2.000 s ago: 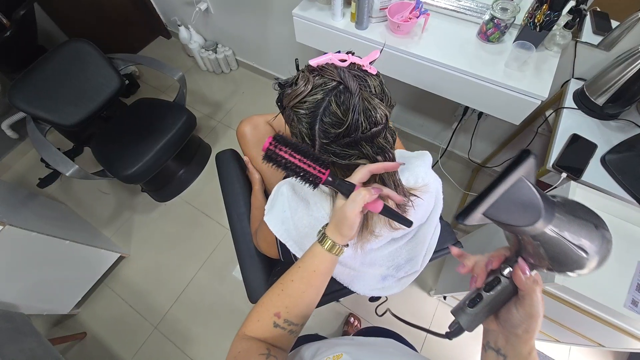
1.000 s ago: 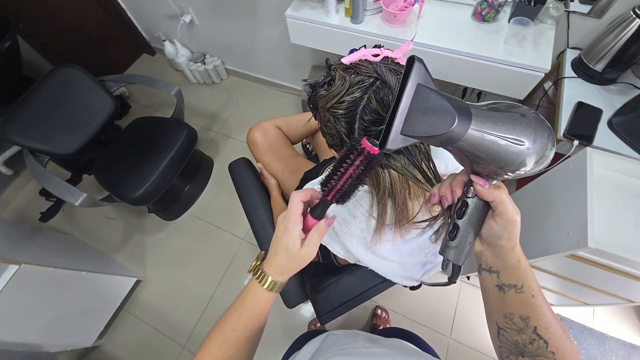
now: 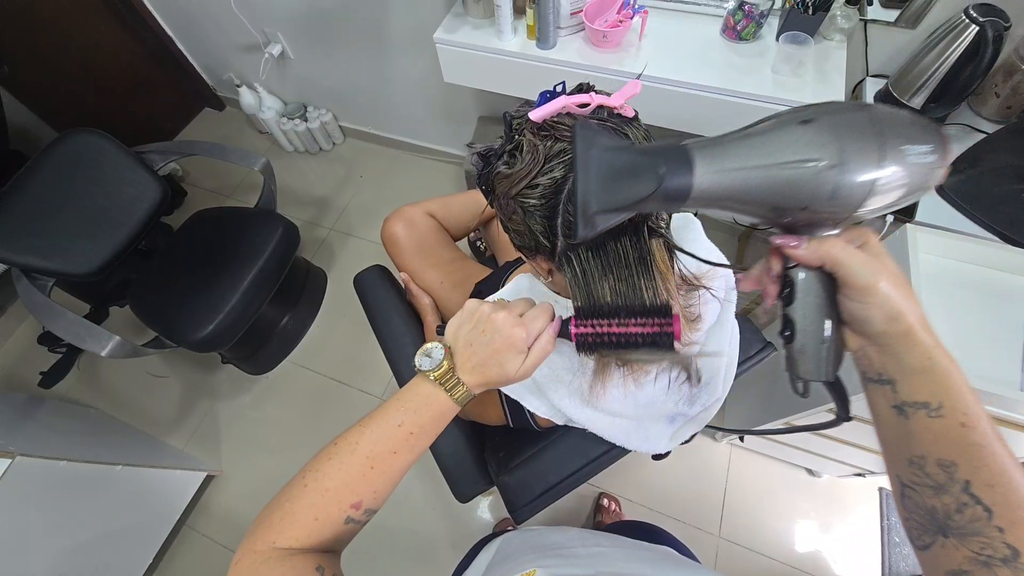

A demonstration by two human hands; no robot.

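My left hand grips the handle of a pink and black round hairbrush, whose bristles lie across a straight, flattened section of hair of a seated person. My right hand holds the handle of a grey hair dryer; its flat black nozzle is over the hair, above the brush. Part of the head is hidden by the dryer. A pink hair clip holds hair on top, beside a blue clip. A white towel covers the person's shoulders.
The person sits in a black salon chair. An unoccupied black chair stands left. A white shelf ahead carries a pink bowl and bottles. An electric kettle stands at upper right. The dryer's cord hangs below the handle.
The brush has turned from slanted to level and now lies in the hair. The dryer, low at the right two seconds ago, now has its nozzle over the hair. My right fingers have left the hair ends.
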